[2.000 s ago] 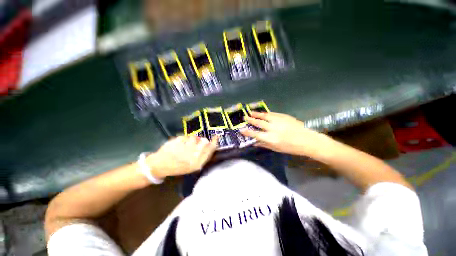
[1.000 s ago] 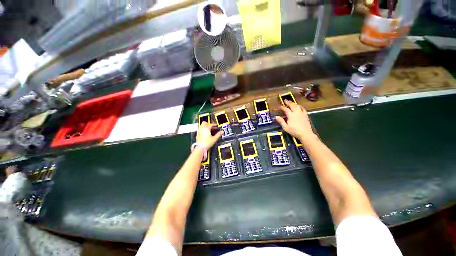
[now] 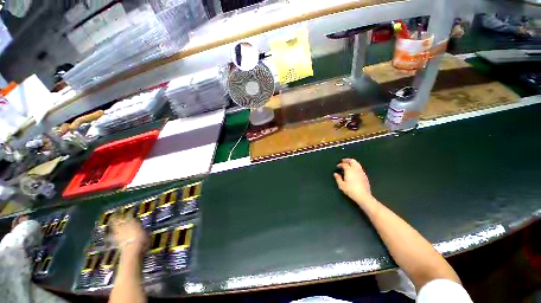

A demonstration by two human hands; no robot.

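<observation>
A clear blister tray (image 3: 196, 232) with two rows of yellow-framed keypad phones (image 3: 180, 246) lies on the green mat at the left. The phones lie face up with screens and keys showing. My left hand (image 3: 129, 232) is blurred and lies over the left-middle of the tray, hiding some phones; whether it grips anything cannot be told. My right hand (image 3: 352, 179) is well to the right over the mat, fingers loosely curled, with no phone visible in it.
A second phone tray (image 3: 52, 242) is at the far left beside another person's sleeve (image 3: 22, 248). Beyond are a red bin (image 3: 113, 163), a white board (image 3: 178, 142), a fan (image 3: 251, 89), a brown board (image 3: 308, 137), a bottle (image 3: 400, 111) and an orange-white container (image 3: 411, 52).
The phone tray has moved from the middle to the left, with my left hand over it. My right hand has come off the phones and stays at the right. The view has shifted.
</observation>
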